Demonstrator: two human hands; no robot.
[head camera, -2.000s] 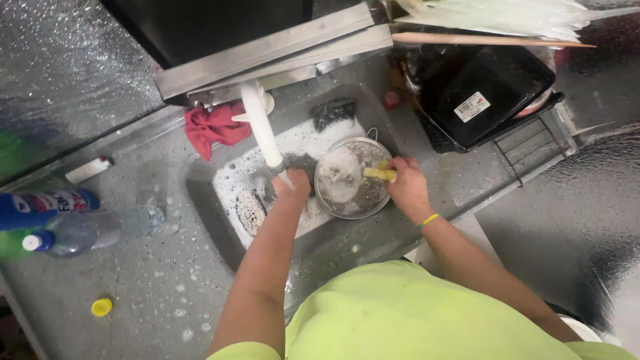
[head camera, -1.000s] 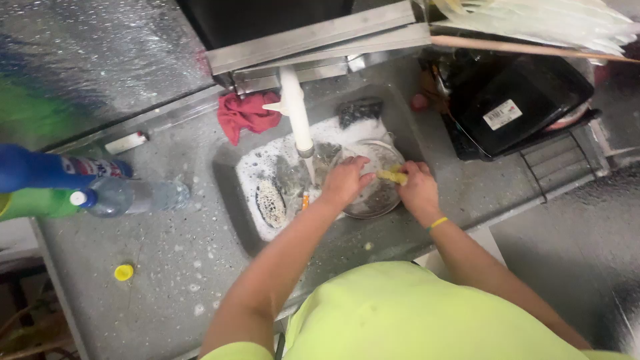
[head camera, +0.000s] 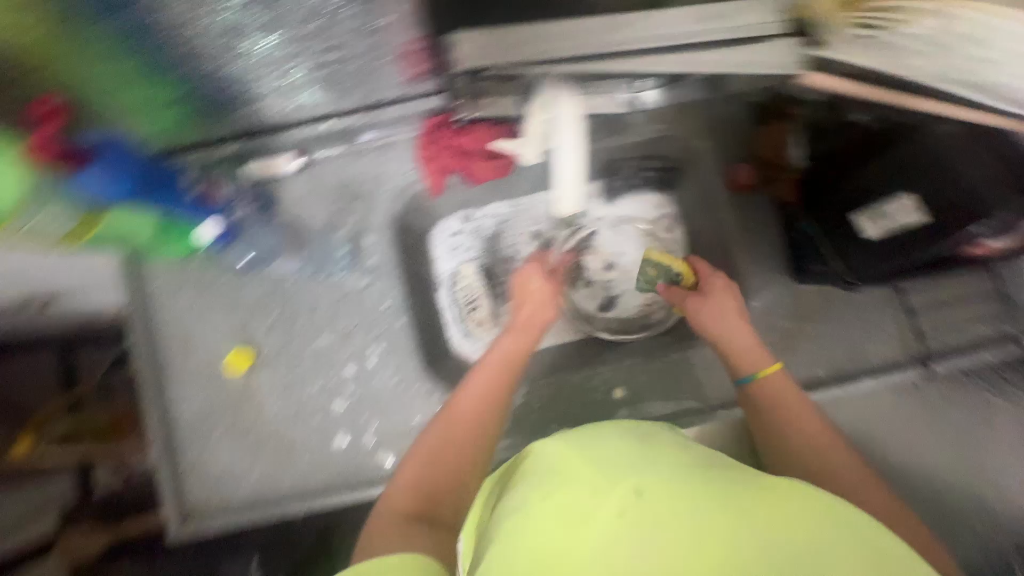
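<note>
Blur softens the whole head view. My right hand (head camera: 710, 302) grips a yellow and green scrubbing sponge (head camera: 666, 270) over the right side of a round metal strainer or bowl (head camera: 632, 326). At that vessel's left edge is my left hand (head camera: 538, 290); whether its fingers are closed on the rim cannot be told. The vessel sits in a grey sink (head camera: 416, 312) full of white suds. A pale oval scrubber or brush (head camera: 474, 298) lies in the foam left of my left hand. Above the suds hangs the white faucet (head camera: 569, 160).
A red cloth (head camera: 464, 152) lies behind the sink. Bottles, one with a blue cap, and a yellow cap (head camera: 238, 362) are on the left counter (head camera: 296, 416). At right are a black container (head camera: 896, 160) and a wire rack (head camera: 952, 308). A dark scrubber (head camera: 640, 172) sits at the sink's back.
My left hand was over the vessel one second ago and is now at its left edge. The sponge's green side now faces the camera. The view has shifted left.
</note>
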